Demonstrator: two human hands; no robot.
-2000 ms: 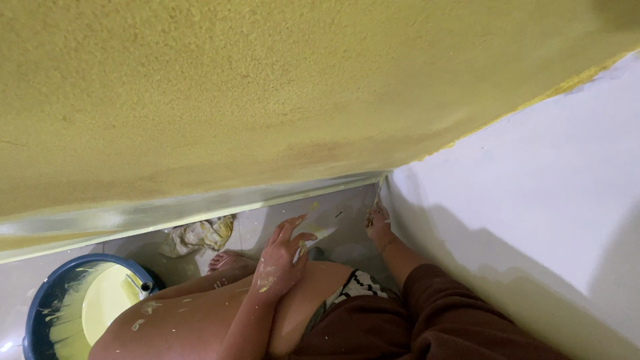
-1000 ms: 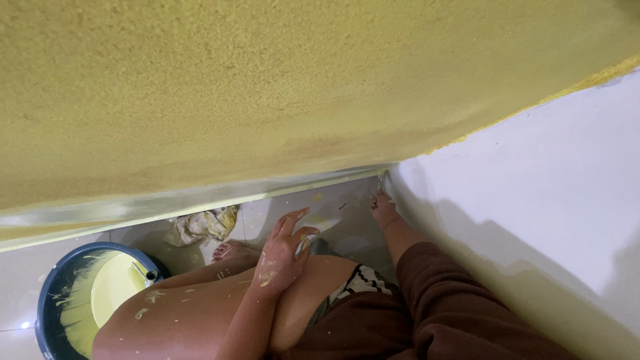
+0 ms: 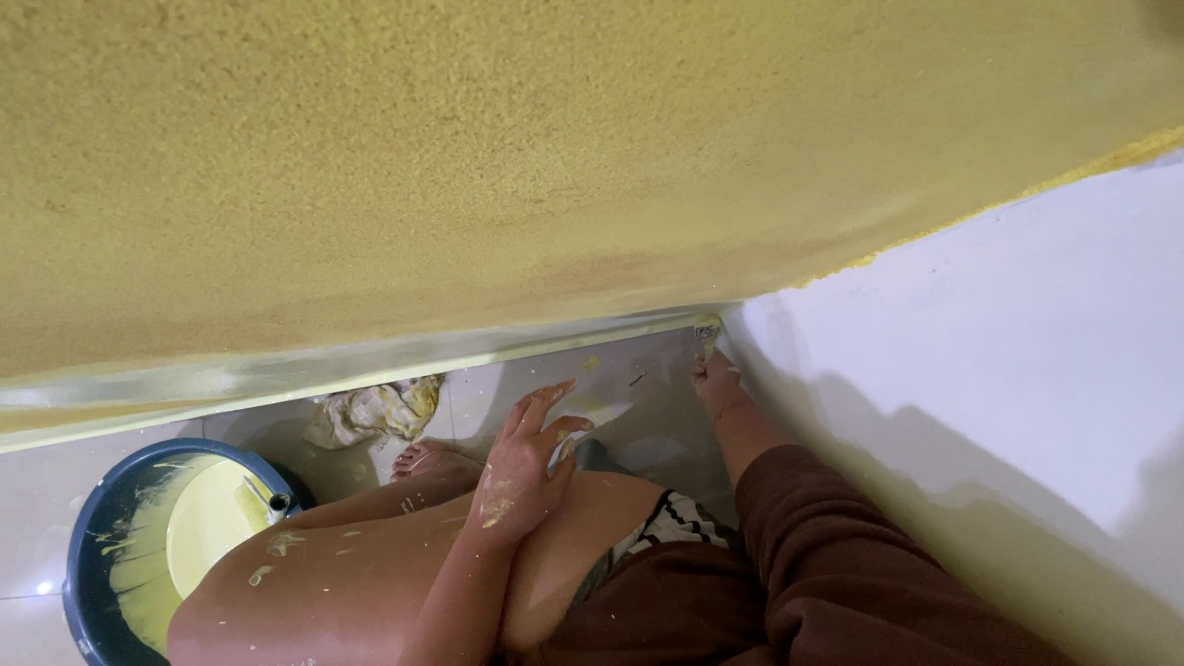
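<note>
My right hand (image 3: pixel 718 376) is low at the wall corner, closed around a paintbrush (image 3: pixel 708 330) whose bristle end touches the pale baseboard (image 3: pixel 518 353). My left hand (image 3: pixel 529 455), flecked with dried paint, hovers over or rests by my bent leg with its fingers apart and holds nothing. Above the baseboard rises a rough yellow wall (image 3: pixel 416 166). At the lower left stands a dark blue tub (image 3: pixel 90 546) with pale yellow paint (image 3: pixel 205 518) in it. A paint tool, perhaps a roller, with a hollow handle end (image 3: pixel 278 503) leans inside the tub.
A crumpled, paint-stained cloth (image 3: pixel 375 412) lies on the tiled floor (image 3: pixel 481 393) near the baseboard. A white wall (image 3: pixel 999 351) meets the yellow one close on my right. My bare foot (image 3: pixel 435 460) stands between cloth and leg. Paint smears mark the floor tiles.
My right hand has moved slightly up in view, closer to the corner where the walls meet. My left hand has stayed about where it was.
</note>
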